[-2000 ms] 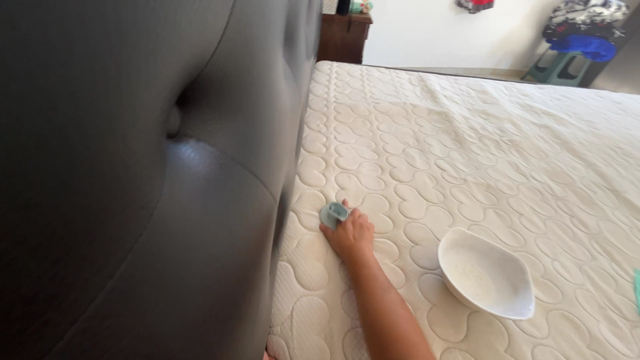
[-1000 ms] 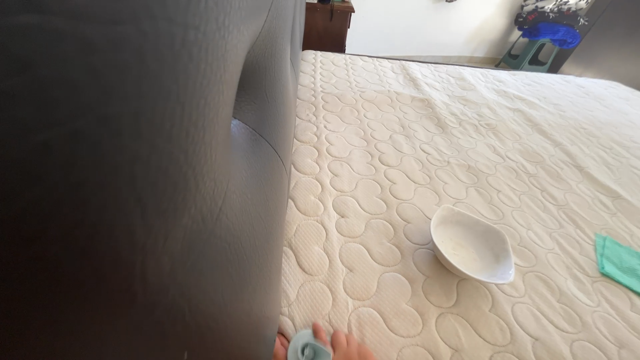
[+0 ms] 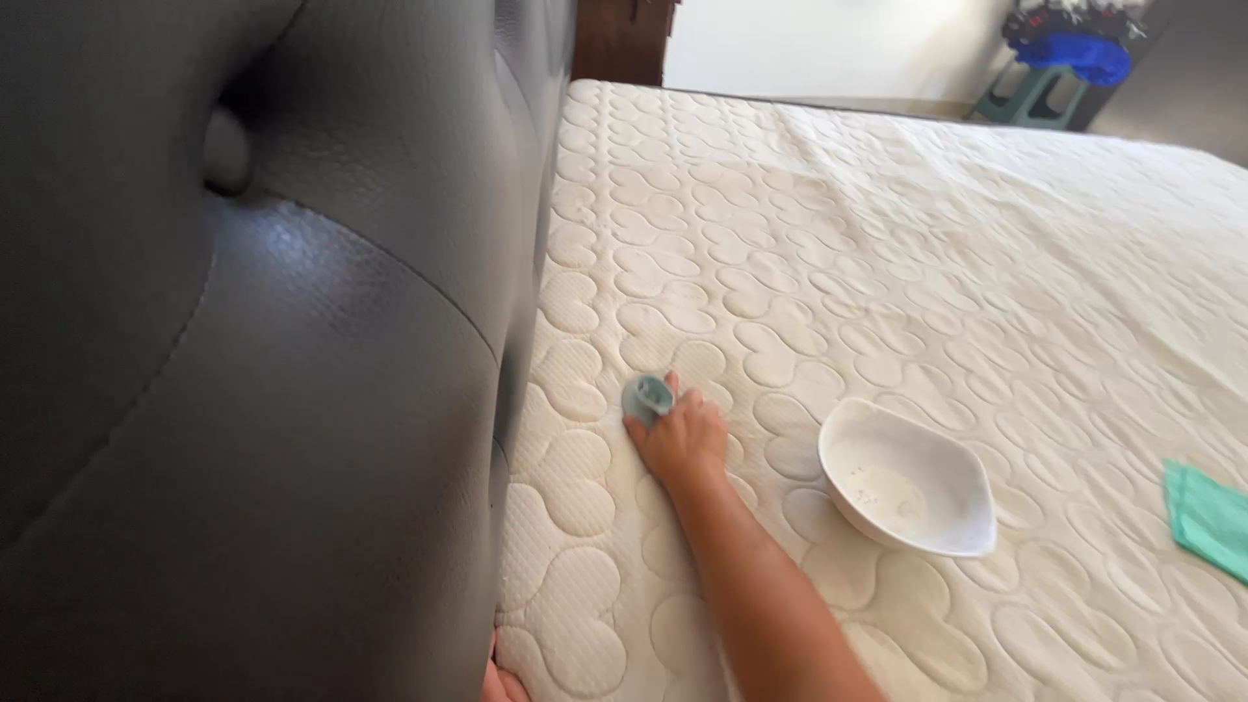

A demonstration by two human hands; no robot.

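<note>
My right hand point(image 3: 684, 436) grips a small grey-blue round tool with a raised handle, perhaps a scrub brush point(image 3: 647, 398), against the quilted white mattress point(image 3: 770, 322). The tool's underside is hidden. Right of that hand, a white bowl point(image 3: 912, 483) with pointed corners rests on the mattress, with a little liquid or foam at its bottom. Only a small part of my left hand point(image 3: 504, 684) shows at the bottom edge, beside the headboard; its fingers are mostly hidden.
A dark tufted leather headboard point(image 3: 370, 370) fills the left side, close against the mattress. A green cloth point(image 3: 1209, 522) lies at the right edge. Beyond the bed stand a dark wooden cabinet point(image 3: 622, 41) and a green stool point(image 3: 1038, 96) bearing a blue cloth point(image 3: 1072, 57).
Since one second ago, my right hand and the tool have moved from the bottom edge farther up the mattress, away from me. The view has shifted somewhat.
</note>
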